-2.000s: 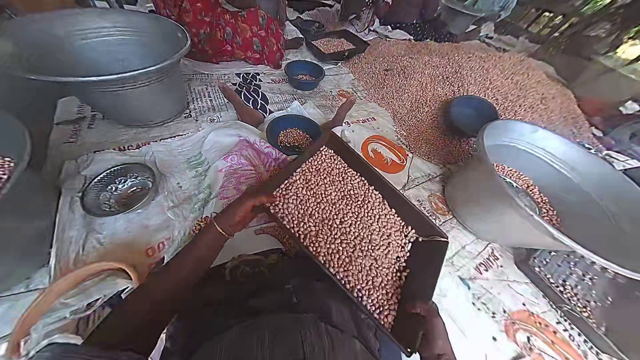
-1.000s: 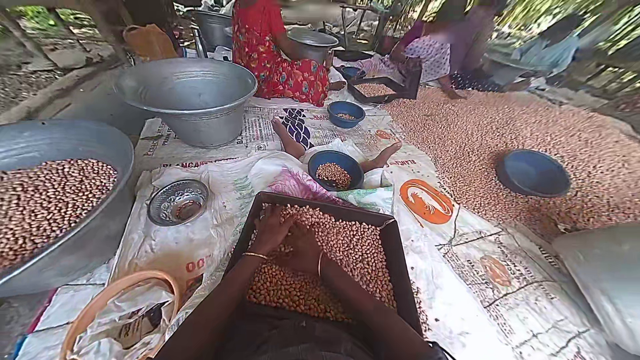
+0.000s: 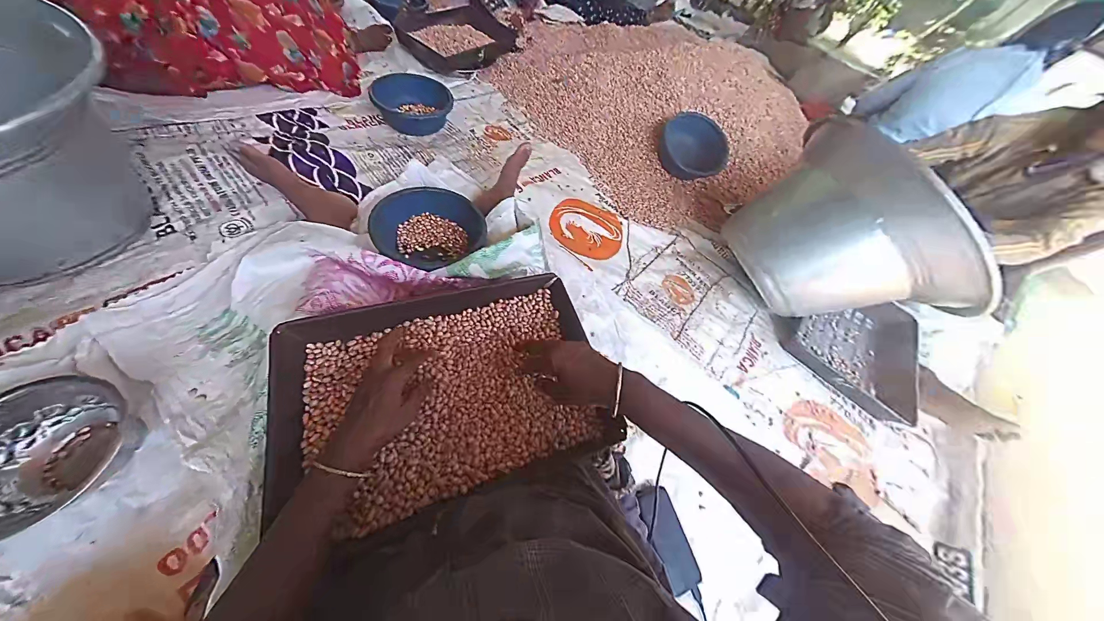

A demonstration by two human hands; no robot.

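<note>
A dark rectangular tray [image 3: 285, 414] lies at my lap, spread with shelled peanuts [image 3: 466, 405]. My left hand [image 3: 384, 401] rests over the nuts in the left half, fingers apart, a thin bangle at the wrist. Over the right half is my right hand [image 3: 573, 373], its fingers spread and touching the nuts, also with a bangle. Neither hand shows a grip on anything. Just beyond the tray stands a blue plastic bowl [image 3: 379, 226] with some nuts in it, between a pair of bare feet.
A large heap of nuts [image 3: 586, 86] lies ahead with a blue bowl [image 3: 694, 145] on it. A metal tub [image 3: 828, 224] leans at the right by another tray [image 3: 901, 362]. Left are a big metal basin [image 3: 60, 172] and a metal bowl [image 3: 116, 414]. Other people sit around.
My hands were close together in the tray one second ago and are now apart, the right one further right. Two seconds ago the tray was held tilted. The view has shifted.
</note>
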